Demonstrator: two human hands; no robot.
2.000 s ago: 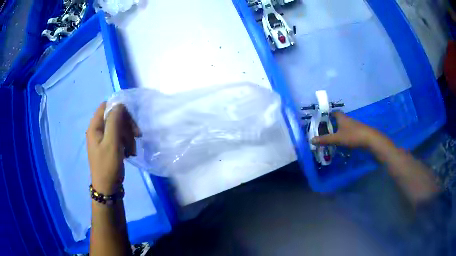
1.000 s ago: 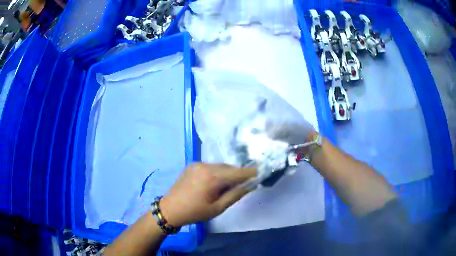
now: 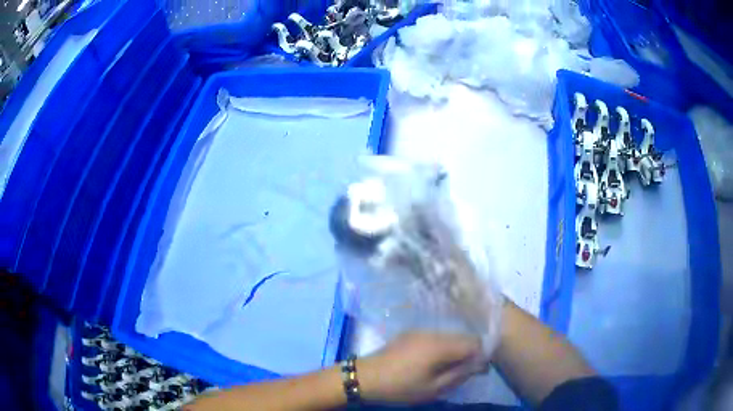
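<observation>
A white-and-black reel body (image 3: 371, 218) is inside a clear plastic bag (image 3: 378, 289), over the right rim of the left tray and the white table. Both are motion-blurred. My left hand (image 3: 422, 365) is shut on the bag near its open end, below the reel body. My right hand (image 3: 450, 269) reaches into the bag from the lower right and shows blurred through the film. It is on the reel body; its fingertips are not clear.
A blue tray (image 3: 382, 112) with a pale liner (image 3: 257, 201) lies left. The right blue tray (image 3: 560, 193) holds unbagged reel bodies (image 3: 587, 205) in rows. An empty-bag pile (image 3: 490, 56) lies at the far side. Stacked blue trays (image 3: 104, 152) stand left. More reel parts lie lower left and far left.
The right hand has taken a reel body from the right tray and moved it left into the bag. The left hand has moved right, to the bag's near end. The view has shifted.
</observation>
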